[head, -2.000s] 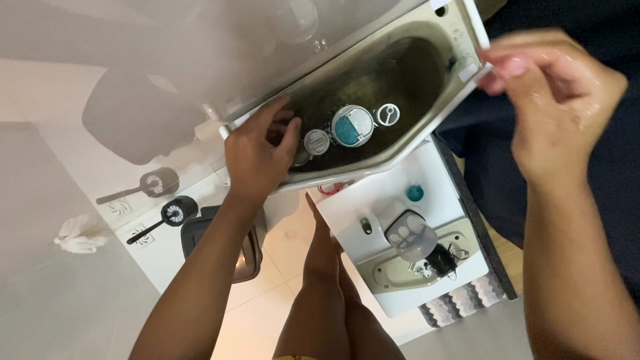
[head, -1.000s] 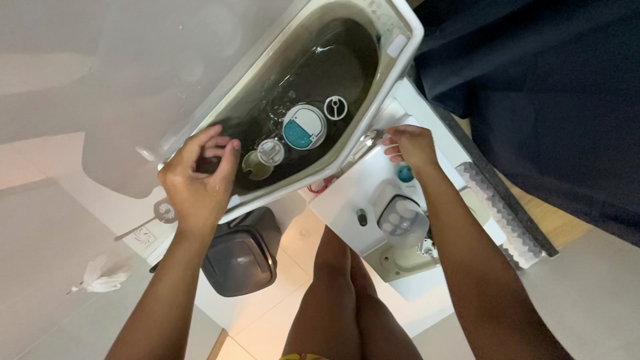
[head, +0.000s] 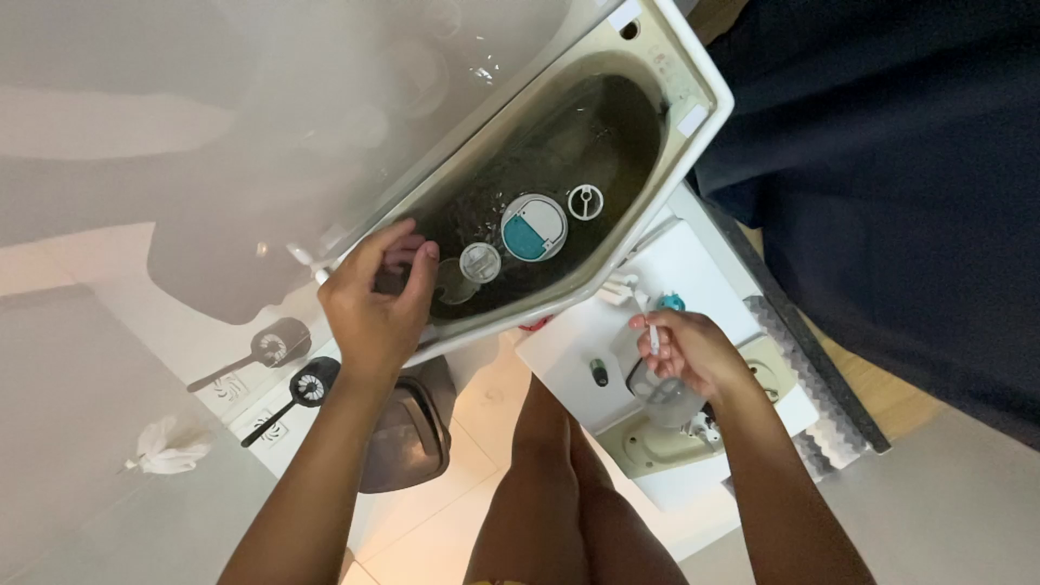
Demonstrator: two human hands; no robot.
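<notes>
The open toilet cistern (head: pixel 715 122), filled with dark water, crosses the upper middle. In it stands a flush valve with a white and teal round top (head: pixel 534 227), between a white ring-shaped part (head: pixel 585 202) and a clear round cap (head: pixel 480 262). My left hand (head: pixel 382 292) hovers at the cistern's left end, fingers curved and apart, apparently holding nothing. My right hand (head: pixel 686 349) is over the white surface below the cistern and grips the handle of a small white brush (head: pixel 652 325). The brush's far end is blurred.
A small dark green bottle (head: pixel 599 372), a teal item (head: pixel 671 301) and a clear plastic container (head: pixel 668 400) are on the white surface (head: pixel 569 349). A grey lidded bin (head: pixel 406 443) stands below my left hand. A dark cloth (head: pixel 877 187) hangs at right.
My right hand has moved from beside the cistern's right end down to the white surface, and now holds the white brush. My left hand has stayed near the cistern's left end.
</notes>
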